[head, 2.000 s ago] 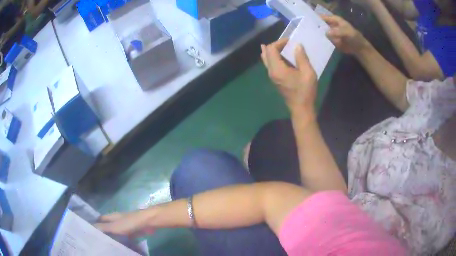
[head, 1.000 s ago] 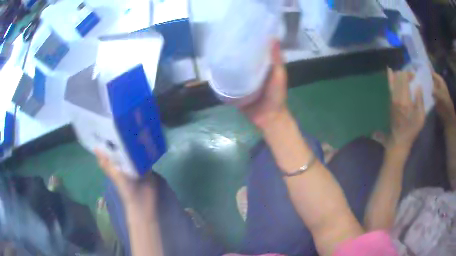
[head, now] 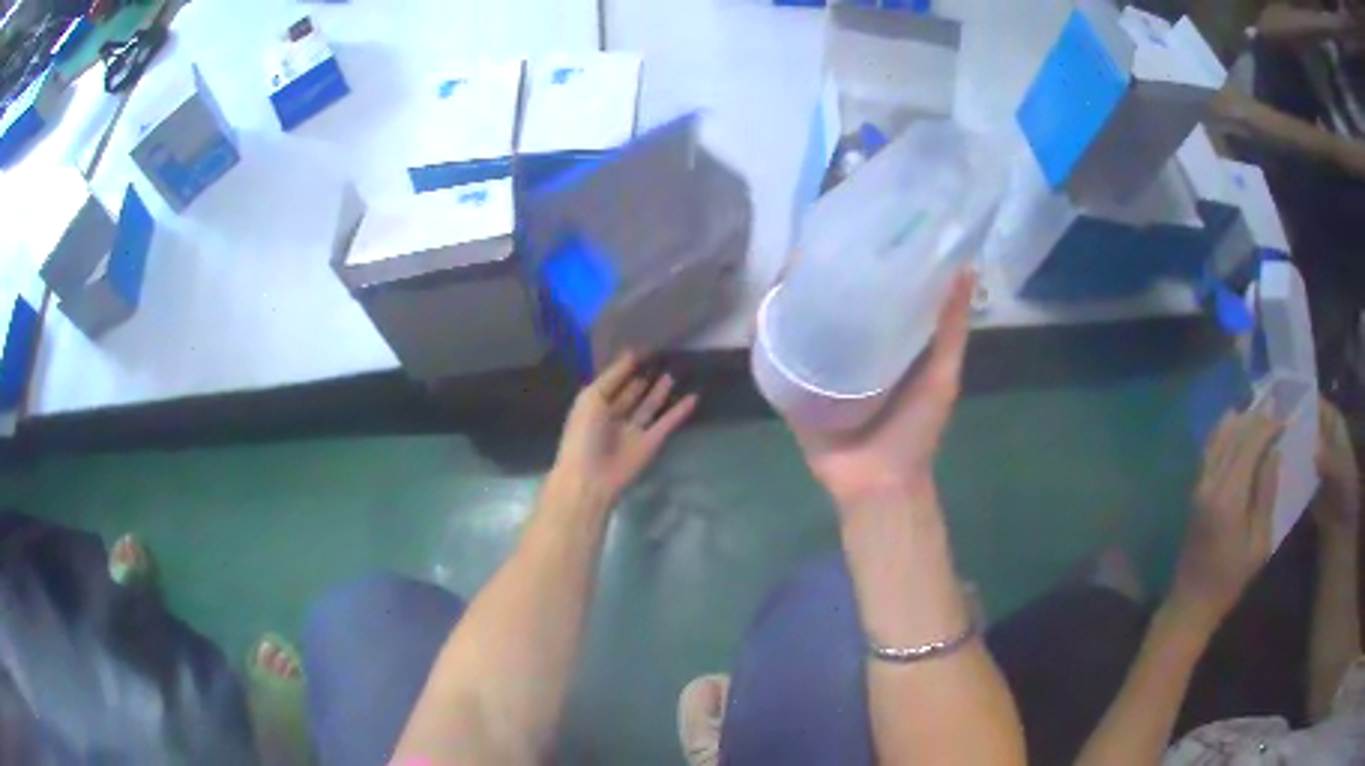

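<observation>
My right hand (head: 883,427) holds a clear, bag-like or translucent rounded housing (head: 891,255) from below, over the table's front edge. A white rim runs around its lower end, with a paler base under it in my palm. My left hand (head: 621,427) has its fingers spread at the lower edge of an open carton (head: 651,247), grey inside with a blue flap. The carton is tilted and slightly blurred. I cannot tell whether my left fingertips still touch it.
Closed cartons with white tops (head: 579,102) stand behind and left of the open carton. An open box (head: 894,68) stands behind the housing. Other cartons (head: 1115,112) are at the right. A neighbour's hands (head: 1235,479) hold a white piece at the right edge.
The open carton has gone from my left hand over my lap to the table edge, turned. My right hand with the housing has moved right in view. The view has shifted.
</observation>
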